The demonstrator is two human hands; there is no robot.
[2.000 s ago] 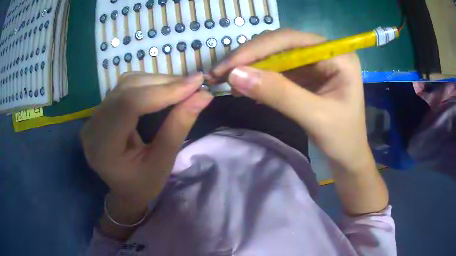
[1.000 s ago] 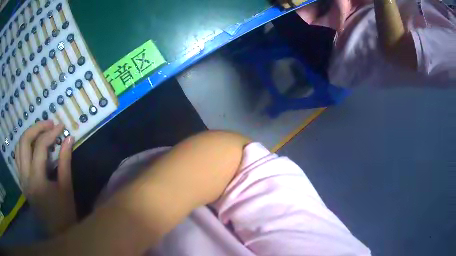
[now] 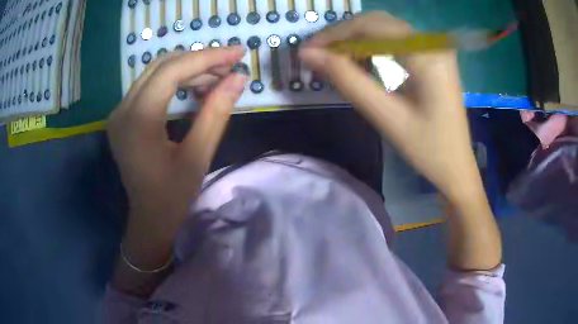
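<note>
A white foam tray [image 3: 215, 106] lies on the green bench, with rows of small round discs joined in pairs by tan strips. My left hand [image 3: 171, 114] is over the tray's front left part and pinches a small round disc [image 3: 241, 68] between thumb and index finger. My right hand [image 3: 405, 101] is over the tray's front right part and holds a thick yellow pen-like tool [image 3: 399, 45], blurred, pointing left. A thin red wire leaves its rear end. The tool's tip is hidden by my fingers.
A pile of similar trays [image 3: 73, 57] stands at the left, with a yellow-green label [image 3: 26, 124] and yellow tape [image 3: 70, 131] along the front edge. Blue tape [image 3: 497, 100] edges the bench at right. A brown box [image 3: 561, 50] is at the far right. Another person's pink sleeve [image 3: 551, 171] shows at right.
The view has swung back from the right side to the tray. Compared with two seconds ago, my hands are farther apart and the disc is in my left fingers.
</note>
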